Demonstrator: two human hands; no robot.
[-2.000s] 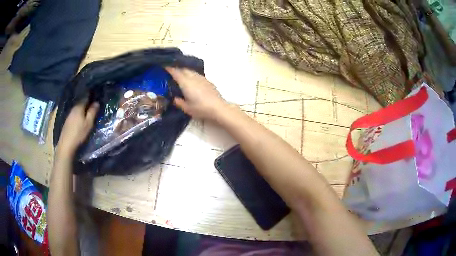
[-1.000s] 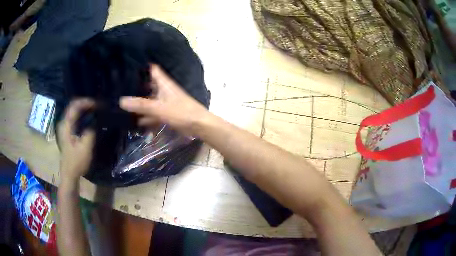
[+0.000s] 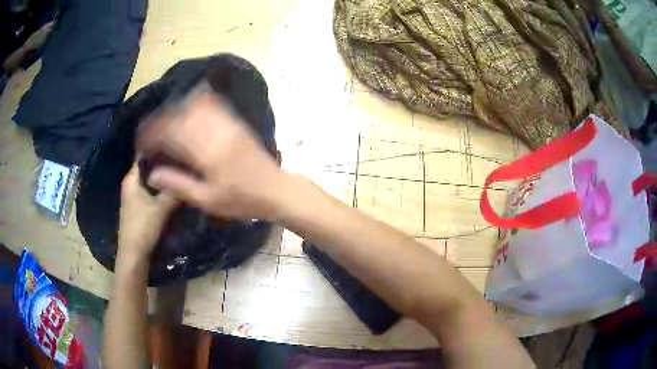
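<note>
The black plastic bag (image 3: 202, 252) stands on the pale wooden table at the left, round and gathered at the top, and its contents are hidden. My left hand (image 3: 148, 205) grips the gathered top from the near left side. My right hand (image 3: 216, 155) is over the top of the bag, blurred, with its thumb beside the gathered plastic. The fingers are partly hidden, and whether they hold plastic cannot be told.
A black phone (image 3: 349, 288) lies under my right forearm. A white tote bag (image 3: 562, 267) with red handles stands right. Gold-brown fabric (image 3: 468, 58) is heaped at the far side. Dark cloth (image 3: 79, 72) and a small clear packet (image 3: 54, 189) lie left; a blue packet (image 3: 43, 306) is at lower left.
The bag was open with clear bags showing inside; its top is now drawn together and covers them. My hands have come close together over it.
</note>
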